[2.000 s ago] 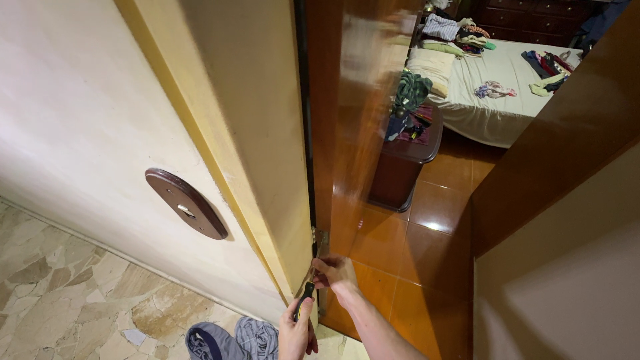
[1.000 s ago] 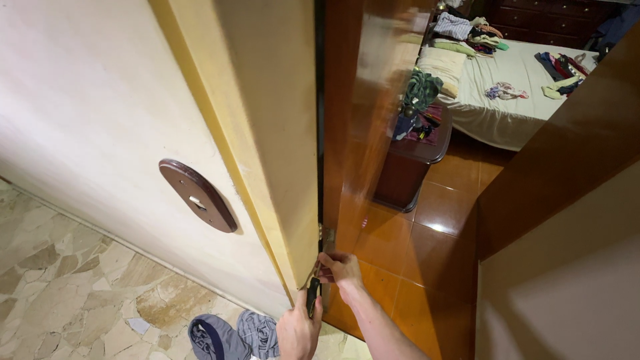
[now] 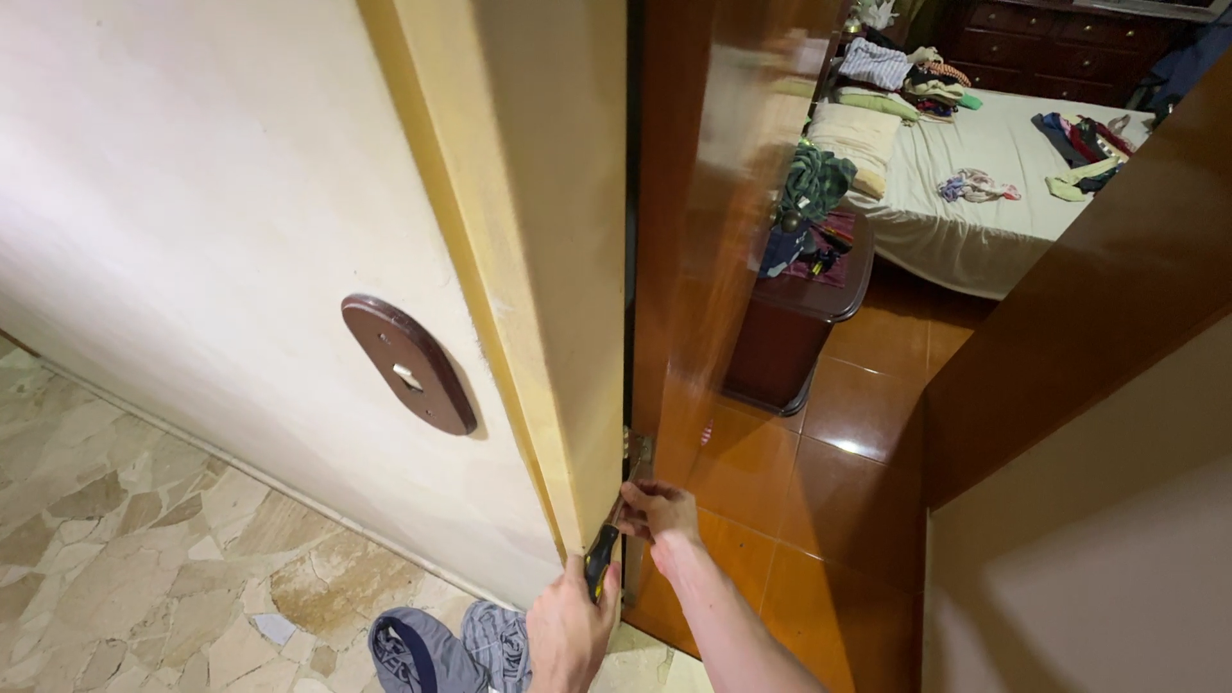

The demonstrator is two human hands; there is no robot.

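My left hand (image 3: 575, 616) is closed around the black handle of a screwdriver (image 3: 602, 553), low beside the yellow door frame (image 3: 553, 241). The tool points up toward a metal hinge (image 3: 639, 449) in the gap between the frame and the brown wooden door (image 3: 688, 241). Just below the hinge, my right hand (image 3: 661, 510) has its fingertips pinched on the screwdriver's shaft. Whether the tip touches a screw cannot be made out.
A switch plate (image 3: 409, 364) is on the wall at left. Grey cloth items (image 3: 423, 650) lie on the stone floor by the frame. Past the door stand a nightstand (image 3: 784, 346) and a bed (image 3: 972, 231) with clothes on it; another brown wooden panel (image 3: 1078, 289) slants at right.
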